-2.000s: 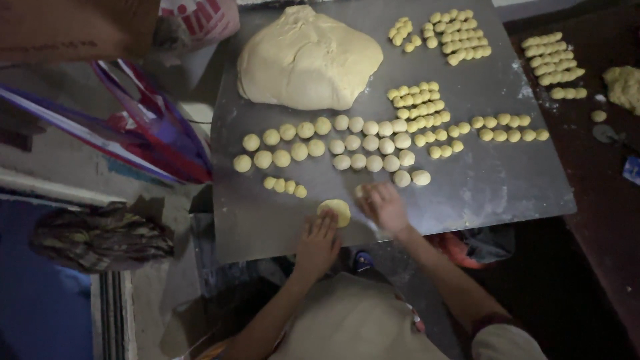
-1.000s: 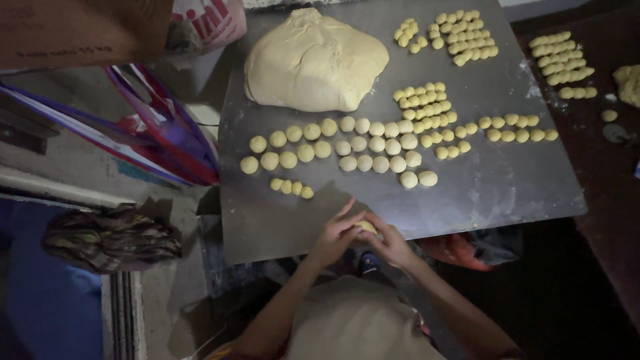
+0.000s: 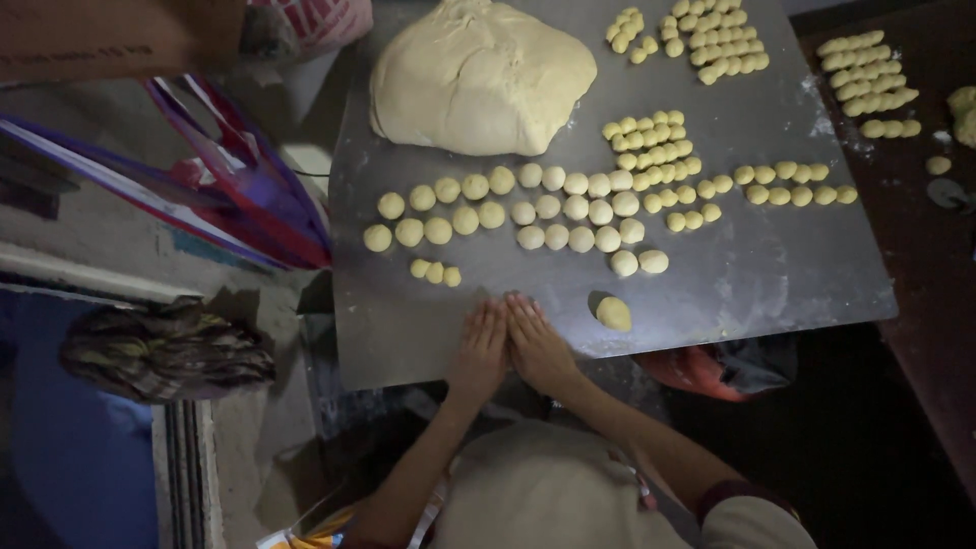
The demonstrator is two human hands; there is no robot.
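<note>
My left hand (image 3: 480,347) and my right hand (image 3: 536,339) lie side by side, palms down, near the front edge of the metal work table (image 3: 762,282). Their fingers are extended and close together; whether dough lies under them is hidden. To the right of my right hand rests a lone dough piece (image 3: 614,313). Beyond my hands are rows of larger dough balls (image 3: 438,230), with two more balls (image 3: 639,263) below the rows. A short joined strip of small balls (image 3: 435,272) lies up and left of my left hand.
A large dough mass (image 3: 480,80) occupies the back left of the table. Small dough balls (image 3: 654,145) sit in rows at centre and back right, with more strips (image 3: 869,76) on a dark surface at right. A striped bag (image 3: 252,183) hangs at left, below a cardboard box (image 3: 114,38).
My hands were joined around a piece of dough one second ago and now lie flat on the table. A lone dough piece now rests to their right.
</note>
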